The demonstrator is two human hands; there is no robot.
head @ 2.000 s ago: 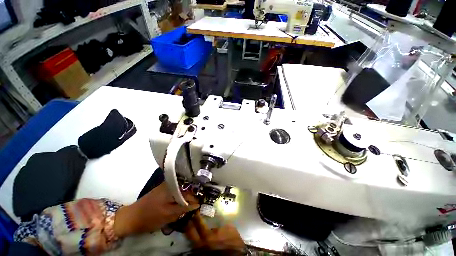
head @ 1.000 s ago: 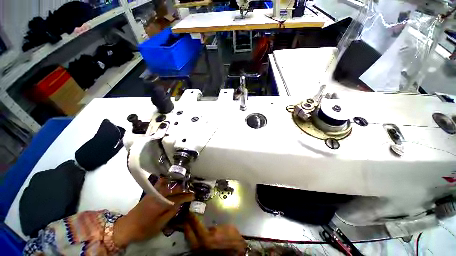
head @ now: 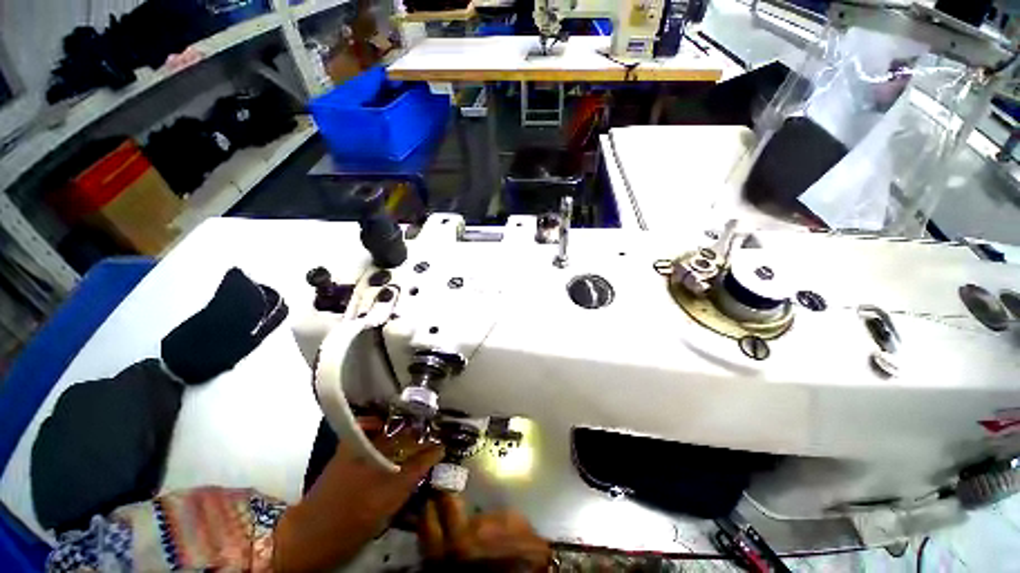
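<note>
The white sewing machine (head: 626, 347) stands in front of me, its lamp lighting the metal bed (head: 526, 492). My left hand (head: 358, 498) lies beside the presser foot, its fingers on a black workpiece (head: 322, 448) that shows at the hand's left edge. My right hand (head: 487, 535) is low in the picture, blurred, its fingers close to the left hand's fingers below the foot. The hands and the machine head hide most of the workpiece and the needle. Whether the right hand grips the fabric cannot be told.
Flat dark panels (head: 106, 442) and a domed black sewn piece (head: 224, 325) lie on the table at left. Black material (head: 671, 470) lies under the arm, with red-handled snips (head: 752, 546) nearby. A blue bin (head: 380, 118) stands behind. A clear bag (head: 895, 146) hangs upper right.
The view has shifted, so the machine sits slightly differently in the picture. Both hands remain at the presser foot with small finger shifts. The pieces at left have not visibly moved on the table.
</note>
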